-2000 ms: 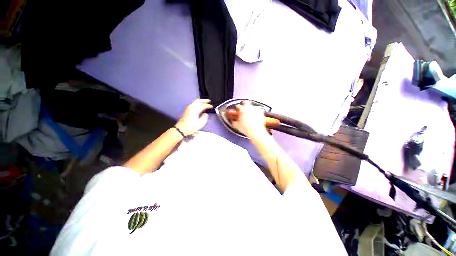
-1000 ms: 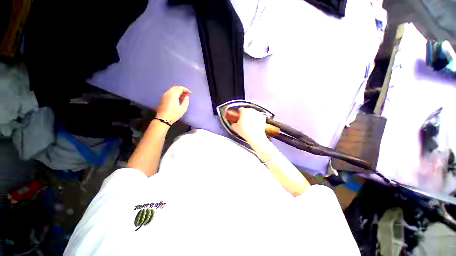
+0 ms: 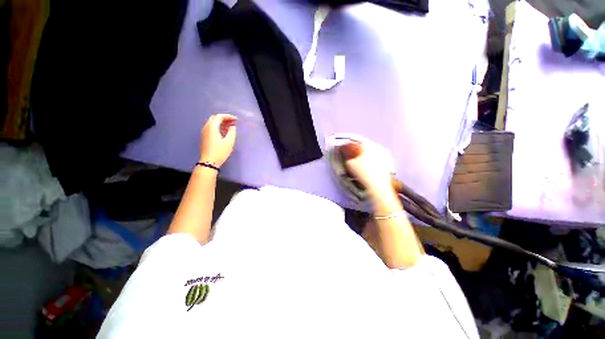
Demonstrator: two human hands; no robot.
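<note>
A black sleeve piece (image 3: 282, 106) lies singly on the lilac table cover (image 3: 192, 93), its narrow straight end towards me and its wider end folded over at the far side. My right hand (image 3: 369, 165) is closed around the handle of the steam iron (image 3: 339, 157), just right of the narrow end and not on the cloth piece. The iron is blurred and partly hidden by the hand. My left hand (image 3: 218, 138) is over the table left of the piece, touching no cloth piece, fingers loosely curled and empty.
A black heap (image 3: 99, 79) hangs over the left table edge. A white scrap (image 3: 324, 83) lies beyond the piece, and flat black pieces (image 3: 404, 5) lie at the far side. The iron hose (image 3: 464, 233) runs right, below the ridged rest pad (image 3: 483, 172). A second table (image 3: 537, 99) stands right.
The iron has moved right, off the narrow end, which now shows. My left hand let go of that end's area earlier and moved left. More of the piece's far end is in view.
</note>
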